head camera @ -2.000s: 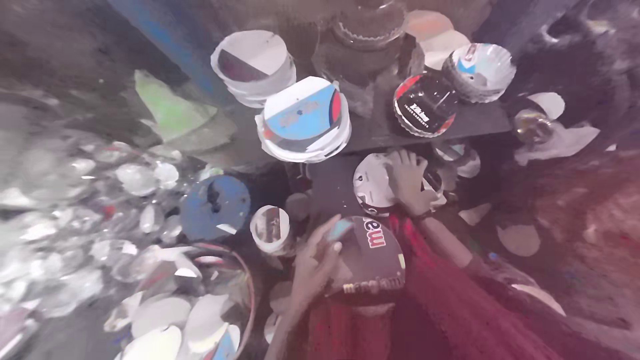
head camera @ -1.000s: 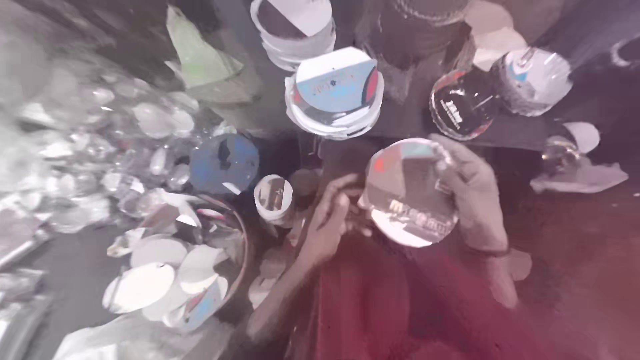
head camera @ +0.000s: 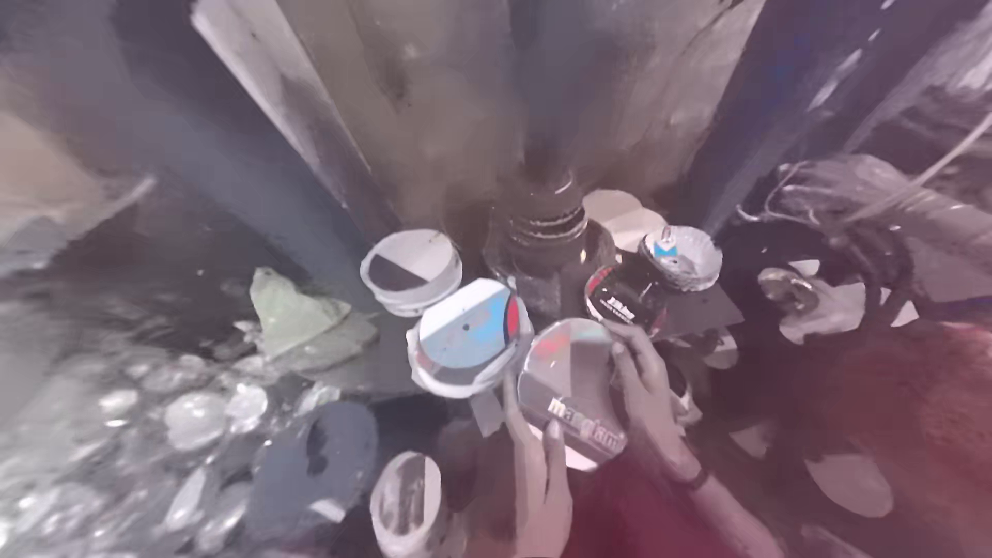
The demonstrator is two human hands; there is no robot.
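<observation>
A round flat disc with printed patches and lettering [head camera: 573, 387] is held tilted between both of my hands. My left hand [head camera: 536, 465] grips its lower left edge, fingers pointing up. On its upper right edge are the fingers of my right hand [head camera: 643, 380]. Just left of the disc stands a stack of round pieces with a blue, white and red top [head camera: 467, 333]. A black round piece with white lettering and a red edge [head camera: 626, 298] lies just beyond my right fingers.
Behind are a pale round stack [head camera: 412, 267], a dark ribbed round object [head camera: 546, 225] and a fluted pale stack [head camera: 682, 258]. A small round container [head camera: 407, 496] and a blue round object [head camera: 314, 465] stand left of my hands, beside a heap of shiny scraps [head camera: 186, 434].
Two seconds ago my hands were apart on separate round pieces; now both hold one disc. Since one second ago the disc has come beside the blue-topped stack. The view has tilted up.
</observation>
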